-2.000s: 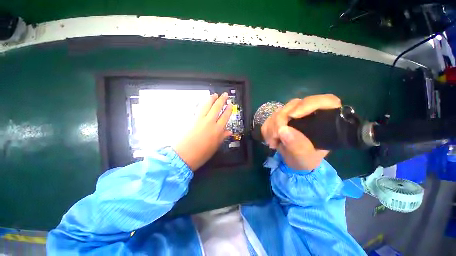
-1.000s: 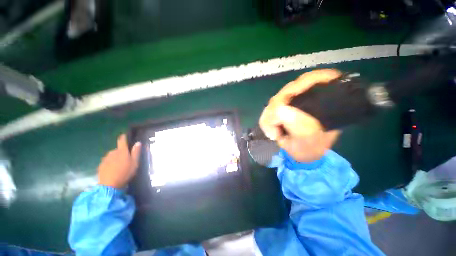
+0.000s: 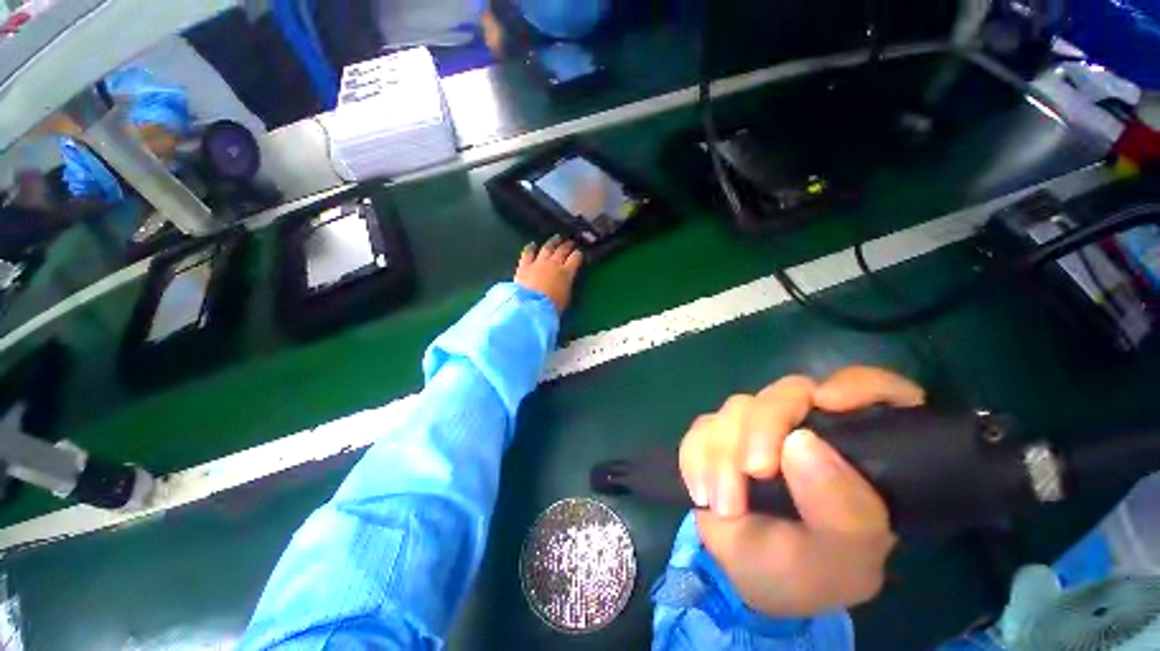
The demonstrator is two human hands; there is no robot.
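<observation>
My right hand (image 3: 795, 496) is closed around the thick black electric screwdriver (image 3: 916, 464), which lies level, its dark tip pointing left above the round screw dish (image 3: 579, 565). My left arm stretches across the white rail. My left hand (image 3: 551, 271) is at the near edge of a black work tray (image 3: 513, 188) on the green belt, fingertips touching its frame. Its thumb and any grip are hidden. A tablet unit (image 3: 579, 186) with a bright silver area lies in that tray.
More trays with units stand on the belt (image 3: 445, 274) to the left and right. A white stack (image 3: 392, 112) and other workers' blue sleeves show beyond. A chipped white rail (image 3: 662, 328) crosses the view. A dark cable arches at right; a pale green fan (image 3: 1081, 613) is lower right.
The tray and unit are gone from the bench in front of me. My left hand has moved forward over the rail to a tray on the belt. My right hand still holds the screwdriver.
</observation>
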